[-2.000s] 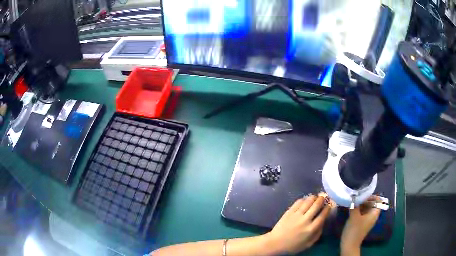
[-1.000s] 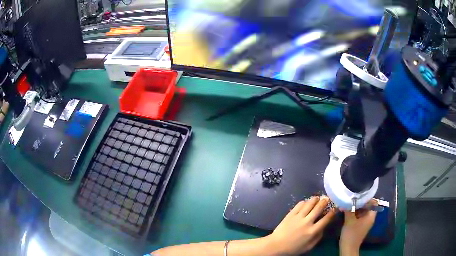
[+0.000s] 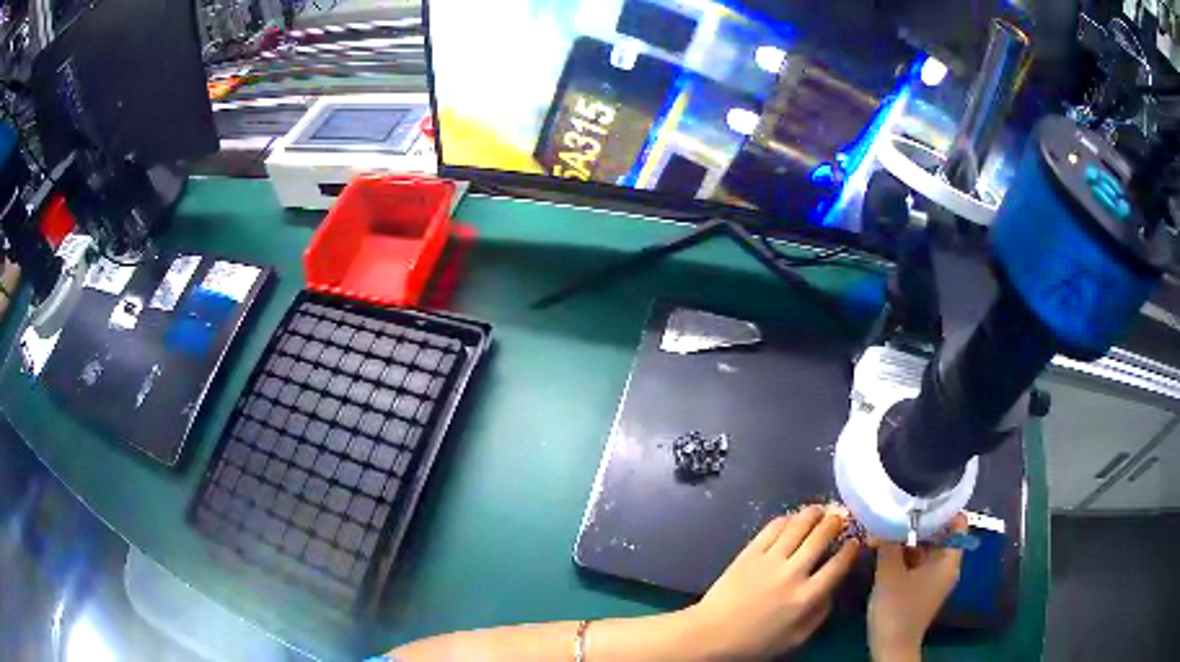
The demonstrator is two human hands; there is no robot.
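Note:
My left hand (image 3: 783,582) rests on the dark base plate (image 3: 660,517), its fingertips pinched together at the left edge of the white ring light (image 3: 893,498), on tiny dark and silvery parts (image 3: 854,528). My right hand (image 3: 910,588) is at the front of the ring light, fingers closed around a thin light tool (image 3: 958,539) whose end sticks out to the right. The ring light partly hides the fingertips. A small heap of dark, shiny components (image 3: 700,454) lies on the plate, left of the microscope (image 3: 958,401).
A silvery strip (image 3: 709,332) lies at the plate's top. A blue patch (image 3: 977,582) is right of my right hand. A black pocketed tray (image 3: 330,427), red bin (image 3: 378,239) and white instrument (image 3: 349,142) stand left. The monitor (image 3: 673,104) shows dark parts with printed characters.
My right hand has shifted slightly left with the tool. My left hand stays almost in place. The monitor picture has changed from blurred shapes to sharper parts with a printed code.

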